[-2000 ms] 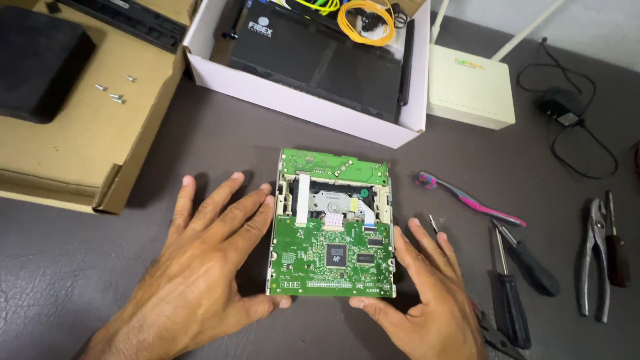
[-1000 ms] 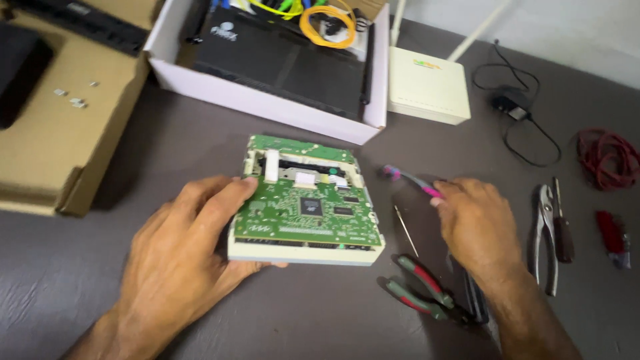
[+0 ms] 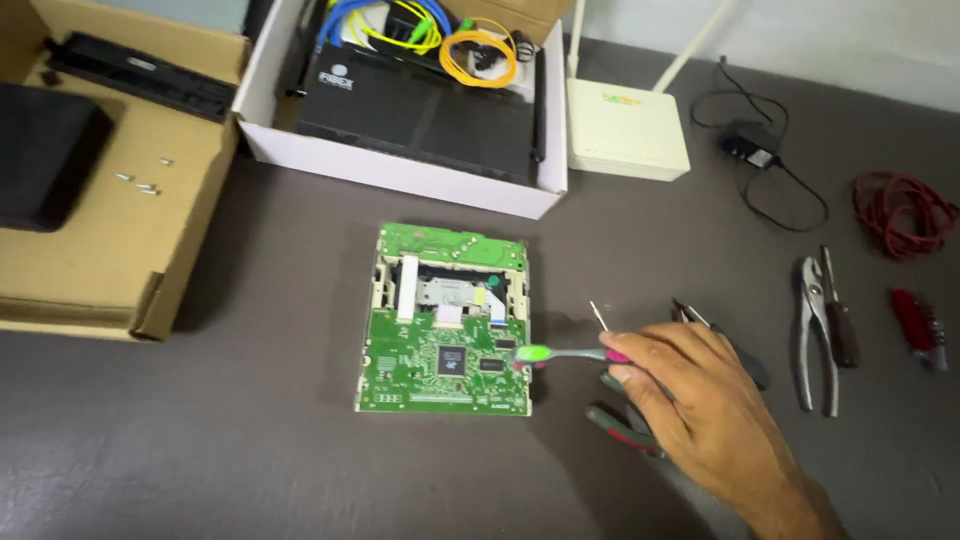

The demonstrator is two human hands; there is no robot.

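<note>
An optical disc drive with its green circuit board exposed [image 3: 405, 360] lies on the dark table, white ribbon cables across its opening. My right hand [image 3: 690, 405] grips a toothbrush [image 3: 570, 352] with a grey and pink handle. Its green-backed head is over the board's right edge; whether the bristles touch the board, I cannot tell. Beneath and behind that hand are cutting pliers with green and red handles [image 3: 619, 429], partly hidden, and a thin metal shaft [image 3: 598, 315]. My left hand is out of view.
A cardboard tray [image 3: 180, 247] at left holds several screws [image 3: 148, 189] and black parts. Behind the drive stands a white box [image 3: 405, 176] with cables, beside a white router [image 3: 630, 135]. Slip-joint pliers [image 3: 807, 330], a screwdriver [image 3: 844, 334] and a coiled red cable [image 3: 904, 214] lie at right.
The right hand, beside the drive at first, took hold of the toothbrush and has brought its head to the board. The left hand, on the drive earlier, has let go and left view.
</note>
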